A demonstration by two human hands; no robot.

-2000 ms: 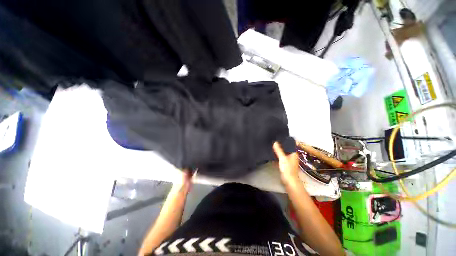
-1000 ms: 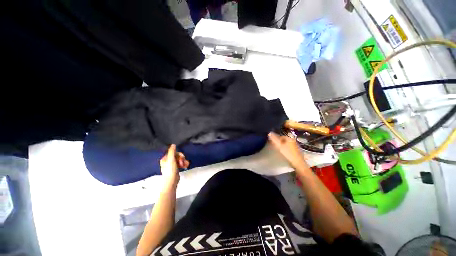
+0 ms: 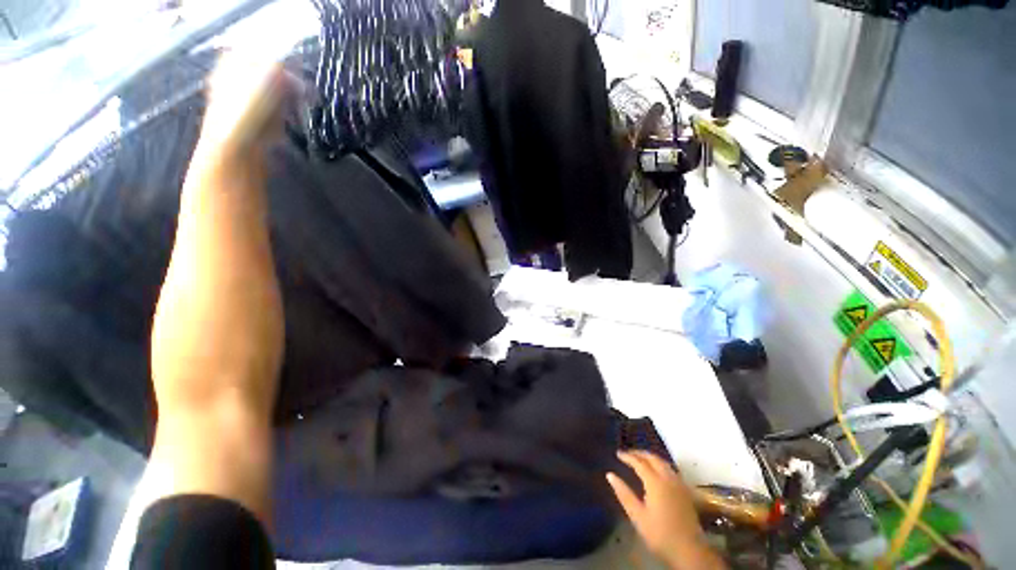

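A dark garment lies loosely over the navy padded board, with a wrinkled patch near its front edge. My left hand is raised at the upper left, blurred, near the hanging dark garments; whether it holds anything cannot be told. My right hand is low at the garment's right end, fingers apart, with no cloth gripped. The iron's yellow-tan handle shows just right of my right hand; the rest of the iron is mostly hidden.
A white table lies under the board. A light blue cloth sits at its far right corner. A black jacket hangs beyond, beside a fan. A yellow hose and black hose loop at the right.
My left hand has left the board's near edge and risen to the upper left. My right hand stays by the garment's right end, fingers now spread. The view has tilted up, showing hanging garments and the fan.
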